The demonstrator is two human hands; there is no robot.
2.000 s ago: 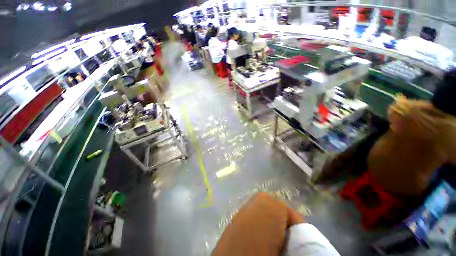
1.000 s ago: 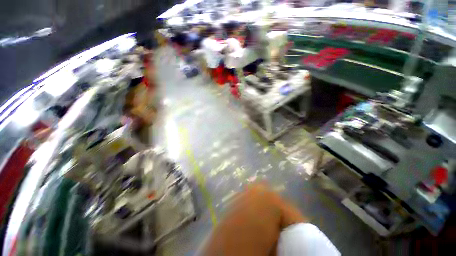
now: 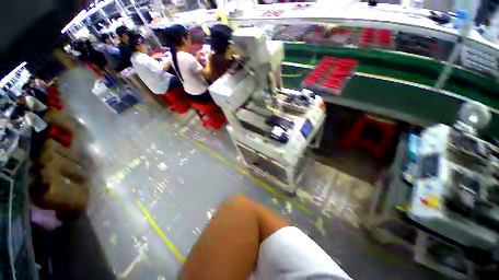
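A bent bare limb, apparently my arm, with white cloth at its right rises from the bottom edge; no hand or fingers show on it. Neither my left hand nor my right hand is in view. Ahead, a white bench machine (image 3: 273, 123) stands on a wheeled-looking frame beside the line. Behind it, a tray of red phones (image 3: 331, 74) lies on the green conveyor belt (image 3: 383, 98). The phones are too small to tell details.
Several seated workers (image 3: 189, 71) on red stools (image 3: 210, 115) line the belt at upper left. Another machine (image 3: 443, 180) stands at right. Brown boxes or bags (image 3: 57, 175) are at left. The grey floor (image 3: 131, 164) has yellow lines.
The view has swung to the right and moved along the aisle. The belt with the red tray and the machine now appear nearer the middle. The bent limb stays at the bottom.
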